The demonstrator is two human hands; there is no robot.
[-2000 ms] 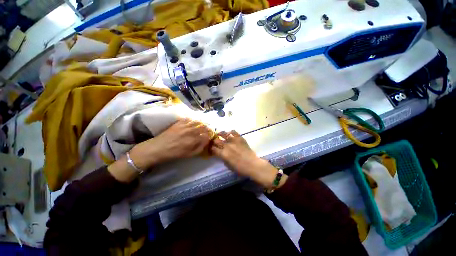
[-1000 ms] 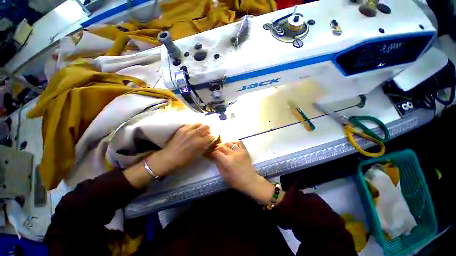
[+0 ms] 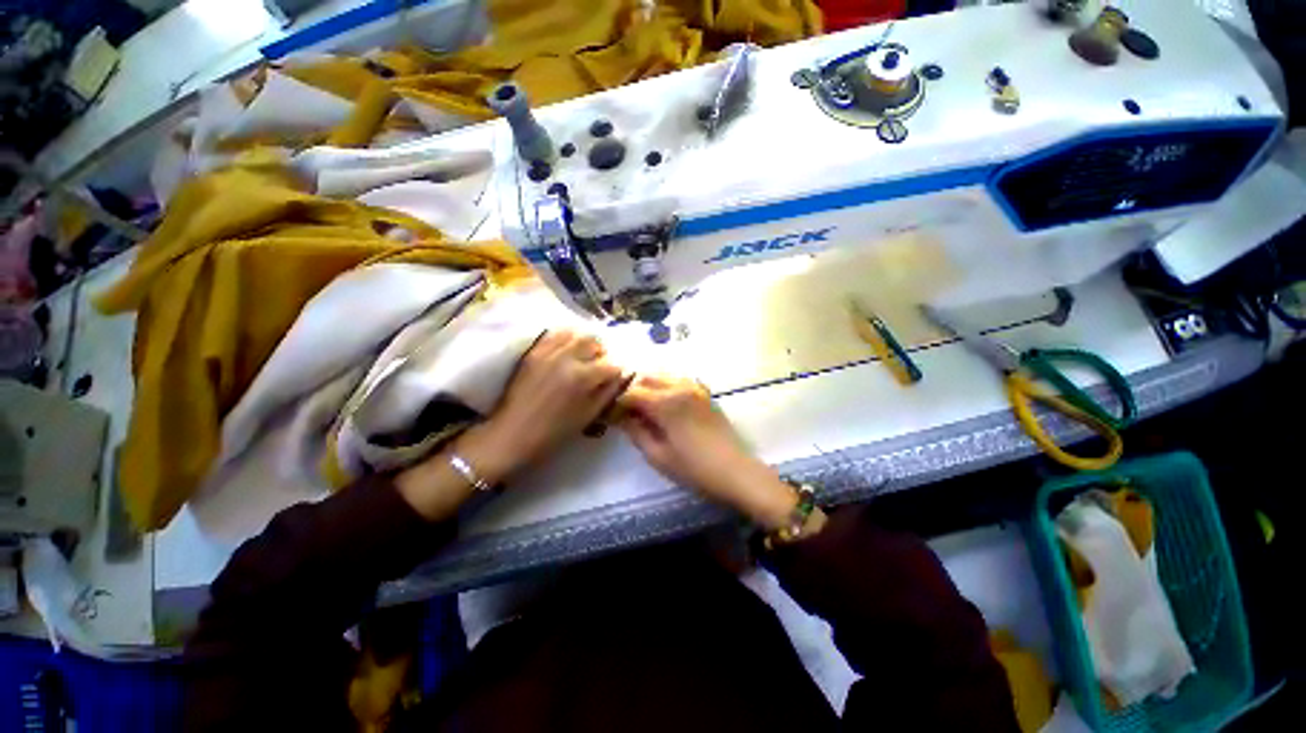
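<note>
An off-white garment piece (image 3: 330, 337) with mustard fabric (image 3: 272, 244) lies bunched on the table left of the sewing machine (image 3: 859, 201). My left hand (image 3: 562, 390) grips the cloth in front of the lit needle area (image 3: 656, 312). My right hand (image 3: 683, 424) pinches a small mustard edge against the left fingertips. The two hands touch, and the fingers hide most of the pinched part. The cloth at my hands is in front of the presser foot, which is hard to make out in the glare.
Snips (image 3: 891, 348) and scissors with green and yellow handles (image 3: 1063, 408) lie on the table at right. A teal basket (image 3: 1053, 602) with scraps is below right. More mustard cloth (image 3: 573, 55) is heaped behind the machine. A second machine (image 3: 50, 465) is at far left.
The camera view has shifted, so the machine and table sit further right. Both hands stay together at the cloth edge, with fingers slightly rearranged; the small mustard part is now more covered.
</note>
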